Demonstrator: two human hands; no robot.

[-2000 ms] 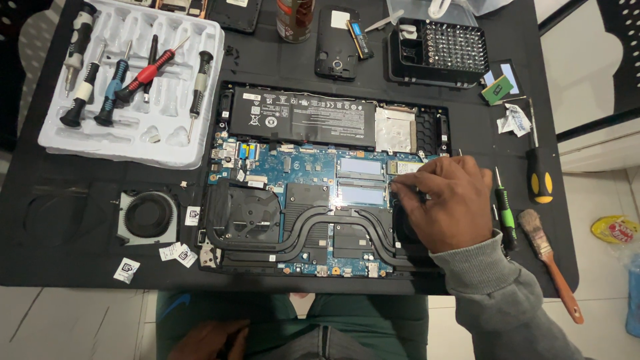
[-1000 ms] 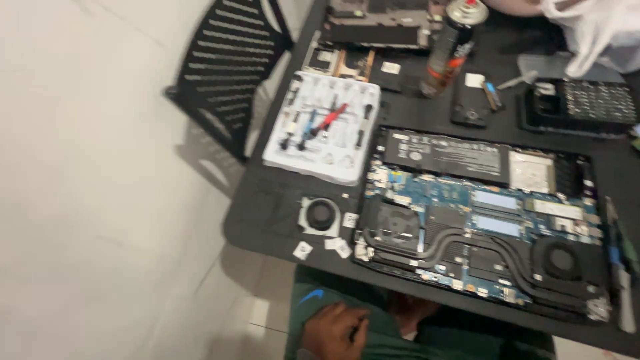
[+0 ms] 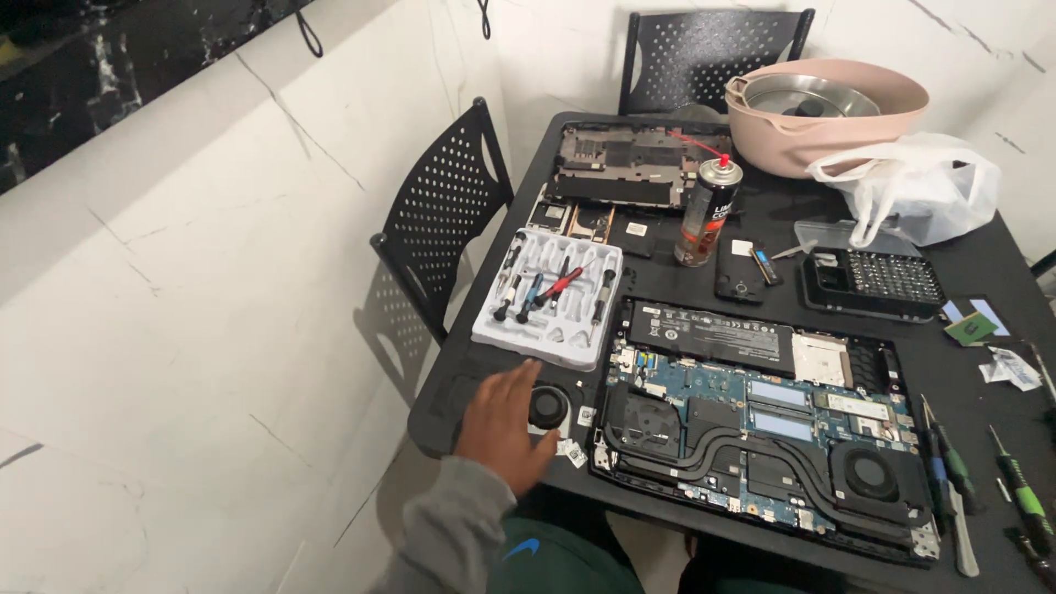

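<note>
My left hand (image 3: 505, 425) reaches over the table's near left corner with its fingers apart, beside a loose cooling fan (image 3: 548, 407) that it partly covers. Whether the fingertips touch the fan I cannot tell. Small white stickers (image 3: 572, 452) lie by my thumb. Right of the fan is an opened laptop base (image 3: 759, 429), showing its battery (image 3: 711, 337), blue circuit board, dark heat pipes and a second fan (image 3: 869, 472) on the right. Behind the hand, a white plastic tray (image 3: 540, 330) holds several small screwdrivers. My right hand is not in view.
A spray can (image 3: 708, 214) stands upright behind the laptop, near a black phone-like device (image 3: 738, 276) and a bit case (image 3: 874, 285). Farther back are a laptop cover (image 3: 627, 165), a pink basin (image 3: 825, 107) and a plastic bag (image 3: 924, 190). Screwdrivers (image 3: 949, 462) lie at the right; a chair (image 3: 450, 206) stands left.
My left hand has risen from my lap to the loose fan at the table's corner. The right hand, over the laptop two seconds ago, is out of view. The view has swung left.
</note>
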